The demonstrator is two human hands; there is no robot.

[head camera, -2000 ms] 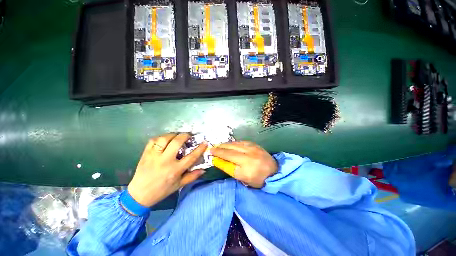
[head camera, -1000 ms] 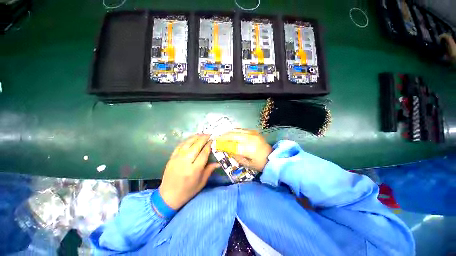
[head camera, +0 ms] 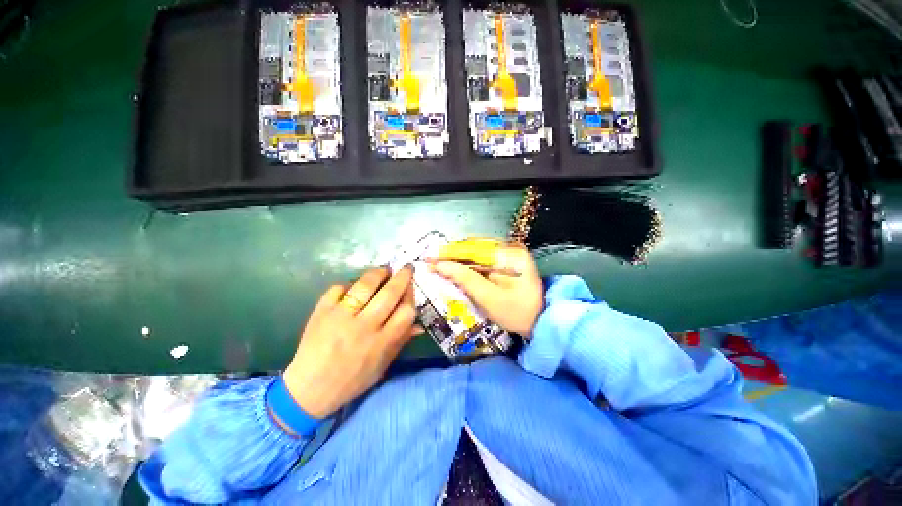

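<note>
A phone mid-frame (head camera: 457,314) lies tilted at the bench edge against my smock, its orange flex and boards facing up and its far end glared white. My left hand (head camera: 354,336), with a blue wrist band, holds its left side, fingertips at the upper part. My right hand (head camera: 495,287), with a yellow finger cover (head camera: 483,253), has thumb and finger pinched together over the far end. A hair-thin dark cable loop shows just beyond the fingertips; its ends are hidden. A black cable bundle (head camera: 588,223) with gold-speckled ends lies to the right.
A black foam tray (head camera: 396,183) behind holds several phone mid-frames (head camera: 405,84); its left slot (head camera: 198,94) is empty. Black striped parts (head camera: 826,208) stand at the far right, with another loaded tray (head camera: 875,114) behind. White scraps (head camera: 178,351) and plastic bags (head camera: 104,425) are at the left.
The mid-frame's lower board end has come out from under my hands since the earliest frame. My right hand's yellow-covered finger has lifted and straightened to the left. The view has shifted between frames.
</note>
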